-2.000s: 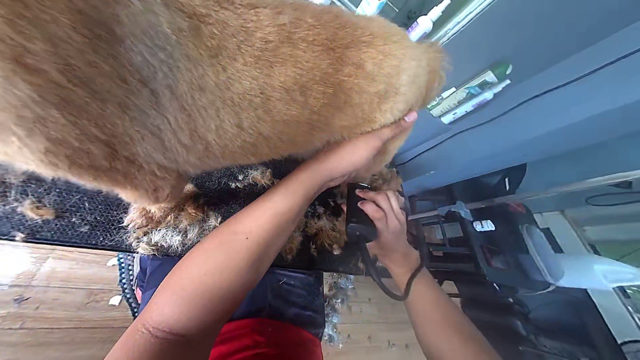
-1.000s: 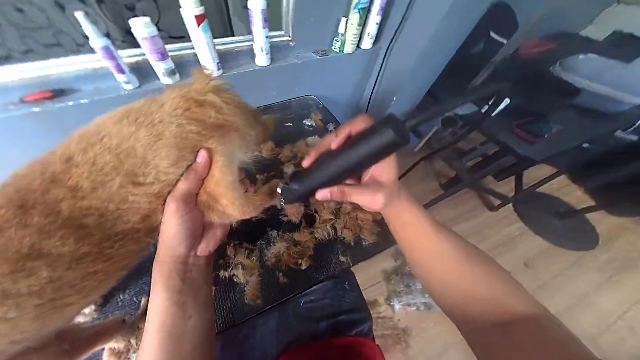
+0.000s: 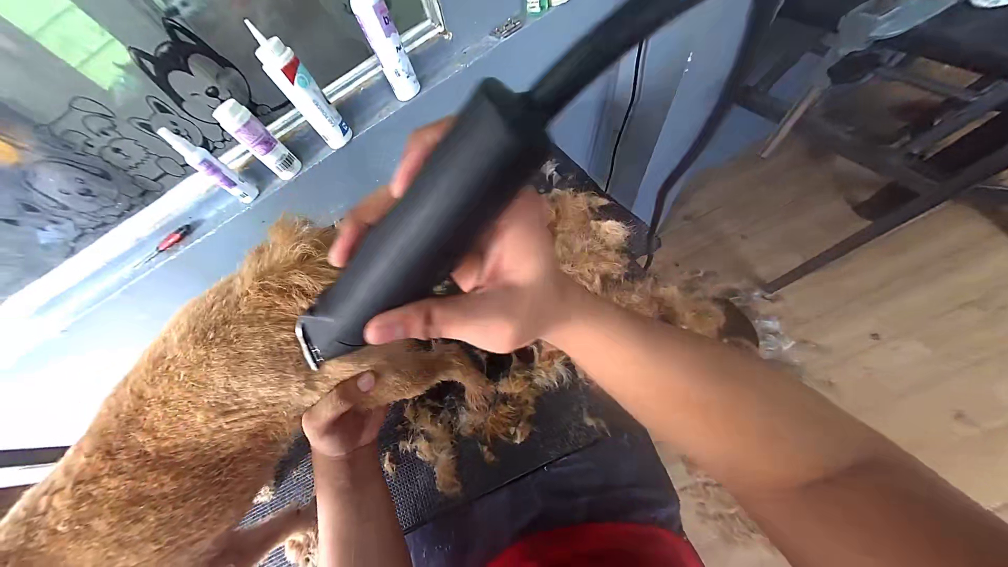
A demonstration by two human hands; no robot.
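My right hand [image 3: 488, 276] grips black corded electric hair clippers [image 3: 425, 228], tilted with the metal blade at the lower left, close against the golden-brown coat of a dog [image 3: 213, 394]. My left hand [image 3: 346, 417] holds one of the dog's legs [image 3: 417, 368] from below, thumb on top, just under the blade. The dog's body stretches to the lower left; its head cannot be made out. Tufts of cut fur [image 3: 472, 425] lie around the leg on a black grooming table [image 3: 551, 449].
Several bottles [image 3: 303, 90] and a red-handled tool [image 3: 173, 236] stand or lie on the window ledge. The clippers' cord [image 3: 709, 118] hangs at the upper right. Dark metal frames [image 3: 906, 157] stand on the wooden floor [image 3: 882, 339], where fur is scattered.
The clippers have moved from the end of the dog's leg toward its body. My left hand has shifted to the underside of the leg. The view has turned and come closer.
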